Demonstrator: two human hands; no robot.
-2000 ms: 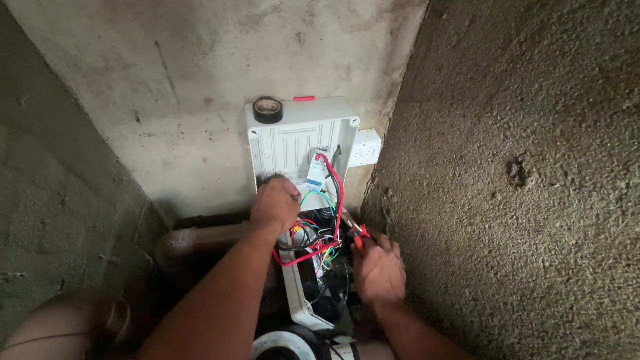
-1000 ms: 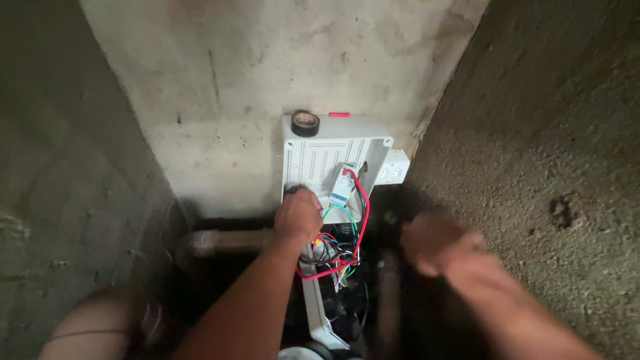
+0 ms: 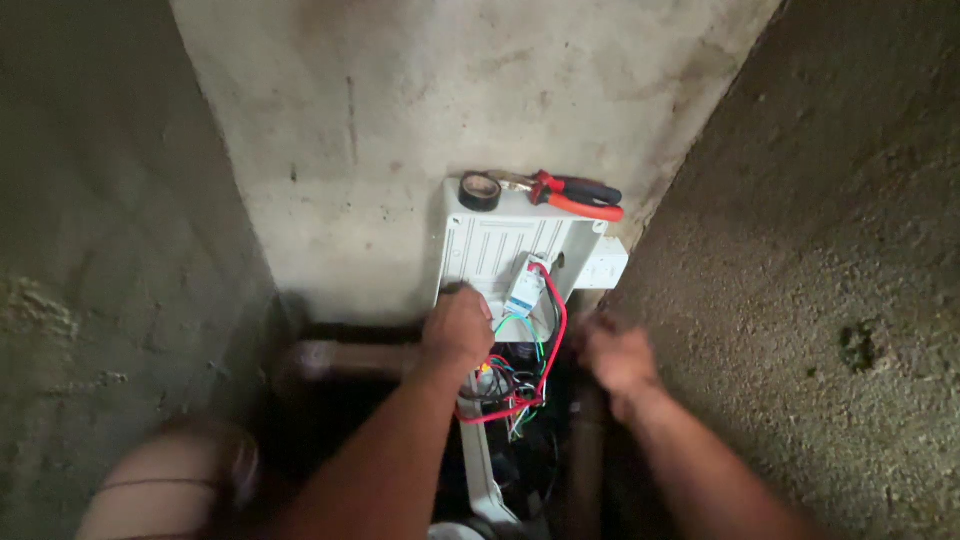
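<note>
A light grey plastic enclosure (image 3: 491, 244) stands open against the concrete wall, with a white circuit breaker (image 3: 526, 286) and red wires (image 3: 561, 315) inside. My left hand (image 3: 459, 326) is at the enclosure's lower left edge; its fingertips are partly hidden, and so is whatever it may hold. Right of the wires, blurred, is my right hand (image 3: 615, 352), nearest to the white outlet box (image 3: 604, 264); its fingers are unclear. On the enclosure's top lie a roll of black tape (image 3: 480, 192) and red-and-black pliers (image 3: 574, 196). Below hangs a tangle of thin coloured wires (image 3: 517, 390).
Rough concrete walls (image 3: 810, 300) close in on both sides. A pipe (image 3: 367, 358) runs behind my left forearm, and another pipe (image 3: 586, 457) stands lower right. A long pale enclosure part (image 3: 480, 465) sits below the wires. A large rounded pipe (image 3: 161, 480) is at the lower left.
The pliers, in my right hand two seconds ago, now lie on the enclosure's top beside the tape. My right hand is off them. My left hand stays by the enclosure's edge.
</note>
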